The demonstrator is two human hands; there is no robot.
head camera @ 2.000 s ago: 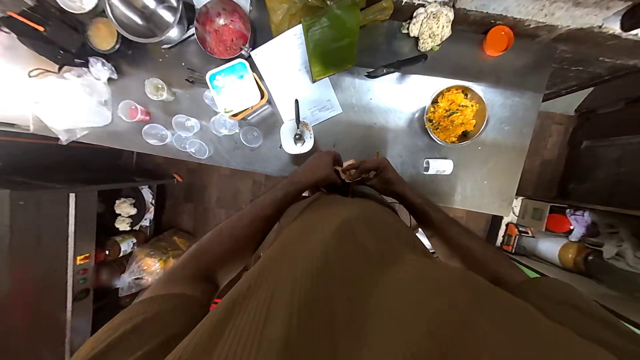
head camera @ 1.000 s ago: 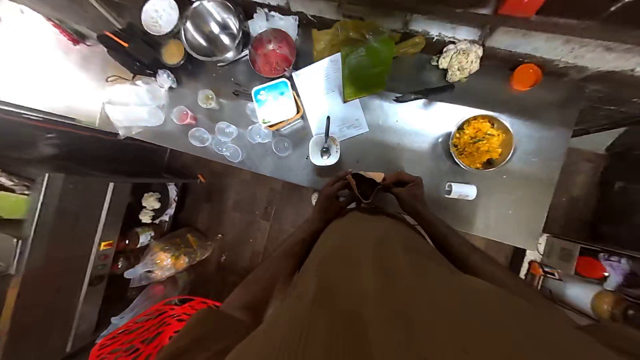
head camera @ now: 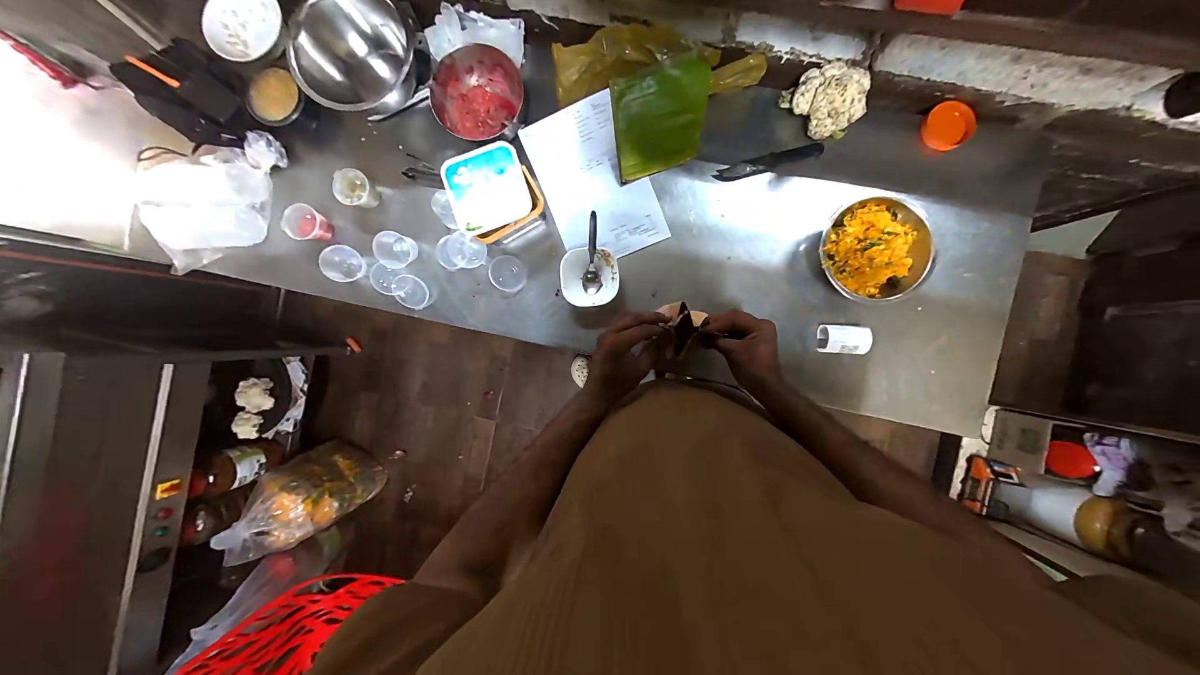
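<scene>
Between both hands, at the counter's front edge, is a small brown open pouch, perhaps a wallet (head camera: 683, 330). My left hand (head camera: 626, 349) grips its left side, and my right hand (head camera: 745, 345) grips its right side. Just beyond my left hand stands a white bowl (head camera: 577, 289) with a metal spoon (head camera: 592, 272) in it. Printed paper (head camera: 586, 169) lies behind the bowl, partly under a green leaf piece (head camera: 661, 117). Right of my right hand lies a white cylindrical container (head camera: 845, 338) on its side. A steel bowl of orange-yellow food (head camera: 872, 248) stands behind that container.
A black-handled knife (head camera: 769, 163) lies near the cauliflower (head camera: 831, 98). Clear plastic cups (head camera: 342, 263) and a white-blue tub (head camera: 486, 187) stand left on the steel counter (head camera: 750, 225). Behind them are a bowl of red food (head camera: 476, 92) and a large steel bowl (head camera: 352, 47). A red plastic basket (head camera: 309, 623) is low at left.
The brown pouch between my hands shows its opening more plainly than two seconds ago. Both hands have kept hold of it. The view has shifted somewhat.
</scene>
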